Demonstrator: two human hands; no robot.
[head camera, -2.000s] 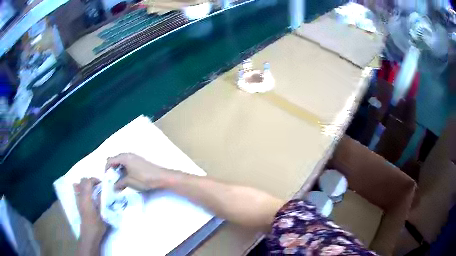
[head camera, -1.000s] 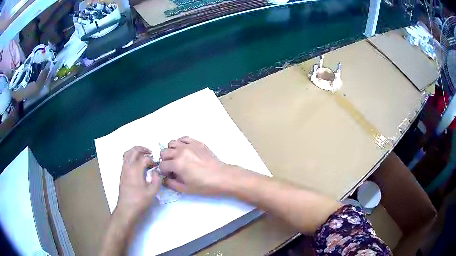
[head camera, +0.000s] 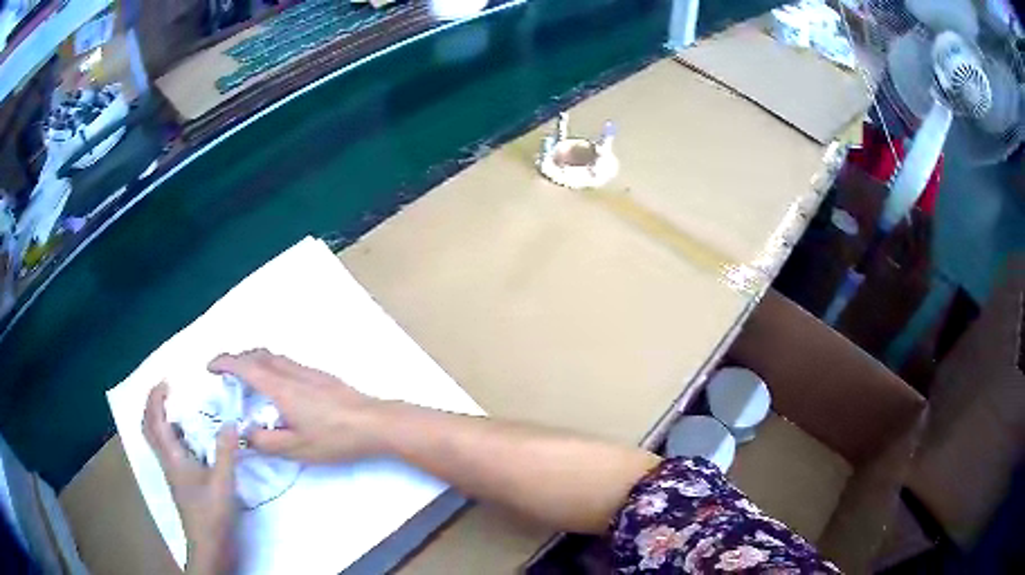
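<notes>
A crumpled white paper bundle (head camera: 208, 402) sits on the stack of white wrapping paper (head camera: 326, 326). My left hand (head camera: 186, 461) is around its left and near side. My right hand (head camera: 275, 404) presses on its right side. A pale round edge of the piece shows below my right hand; the paper and fingers hide most of the rest. An ornamental metal stand (head camera: 579, 169) with short upright posts stands alone on the cardboard bench cover (head camera: 540, 270).
The green conveyor belt (head camera: 371, 146) runs beyond the bench. An open carton (head camera: 843, 393) below the bench edge holds white round pieces (head camera: 738, 398). A loose cardboard sheet (head camera: 776, 84) lies at the far right end, near a pedestal fan (head camera: 961, 73). More paper stands at far left.
The view has swung to the right since one second ago. White paper is now bunched up high between my hands, and my fingers are more spread around it.
</notes>
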